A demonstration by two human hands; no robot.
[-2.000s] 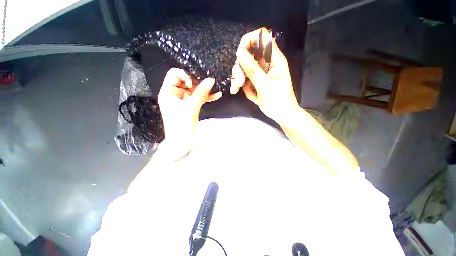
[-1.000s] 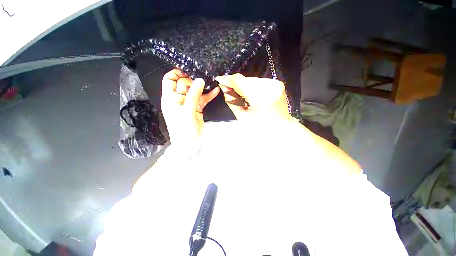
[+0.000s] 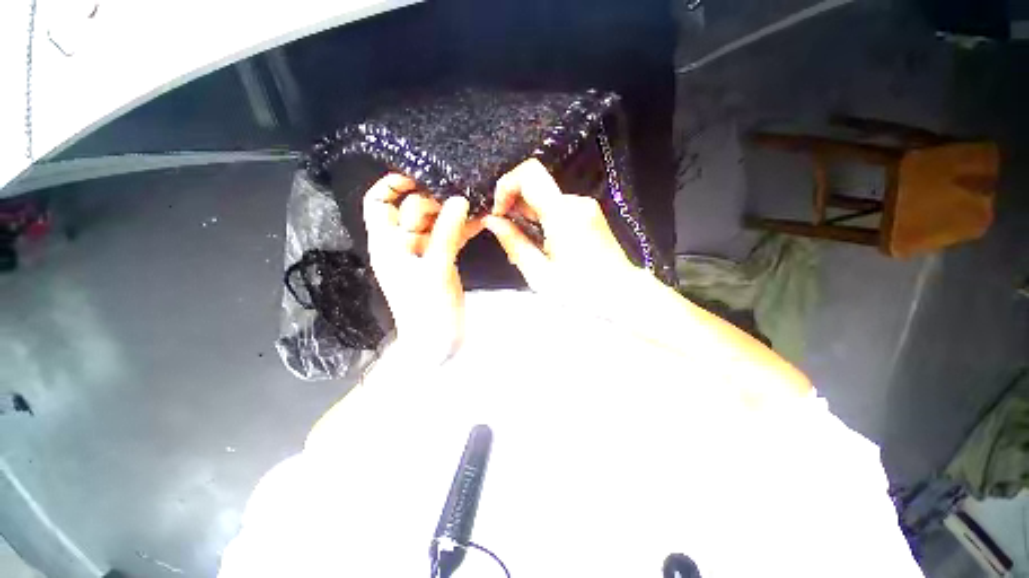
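Note:
The black speckled tweed fabric [image 3: 451, 122] hangs in front of me with its corner pointing toward me. A glossy braided trim [image 3: 389, 145] with whitish flecks runs along both edges to that corner. My left hand [image 3: 420, 254] pinches the corner from the left. My right hand [image 3: 559, 237] is close beside it, thumb and forefinger together at the same corner. A small dark object shows within the right hand, partly hidden. I cannot make out a needle or thread. A thin beaded chain [image 3: 623, 198] hangs to the right.
A clear plastic bag [image 3: 307, 220] with tangled black trim [image 3: 339, 296] hangs left of my left hand. The white table edge [image 3: 169, 96] curves across the upper left. A wooden stool [image 3: 937, 198] and greenish cloth [image 3: 779, 282] are on the right. A white-clad lap lies below.
Two seconds ago my right hand was raised off the corner; it came down to it. Since one second ago its fingers have shifted upward. The view has tilted slightly, and more table shows.

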